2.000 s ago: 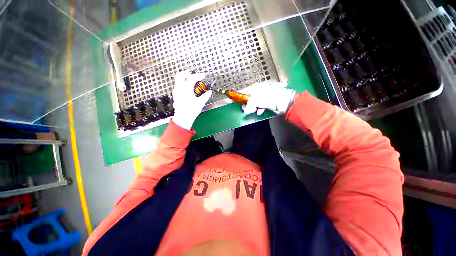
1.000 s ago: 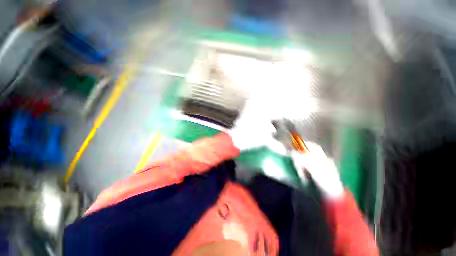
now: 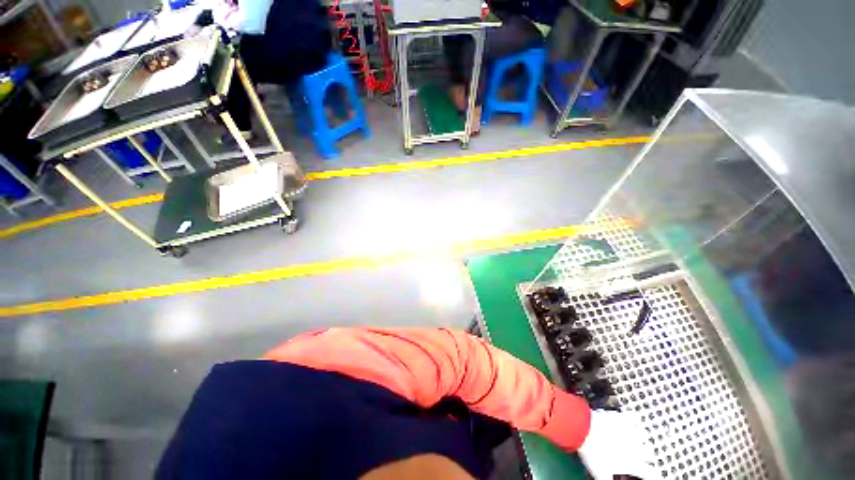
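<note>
My left hand (image 3: 621, 444), in a white glove, is over the perforated metal plate (image 3: 694, 398) at the bottom edge of the picture, partly cut off. A small dark piece shows beside its fingers at the very edge; I cannot tell if the hand holds it. Black coil assemblies (image 3: 574, 349) stand in a row along the plate's near-left edge, just beyond my hand. My right hand and the cutters are out of the picture.
A clear acrylic hood (image 3: 750, 155) stands over the plate. A thin black piece (image 3: 640, 317) lies on the plate. Across the aisle are a trolley with metal trays (image 3: 159, 77), blue stools (image 3: 333, 103), small tables and seated people.
The view has swung left to the aisle and trolley. My right hand and the orange-handled cutters have left the picture. The coil seen earlier in my left hand no longer shows clearly.
</note>
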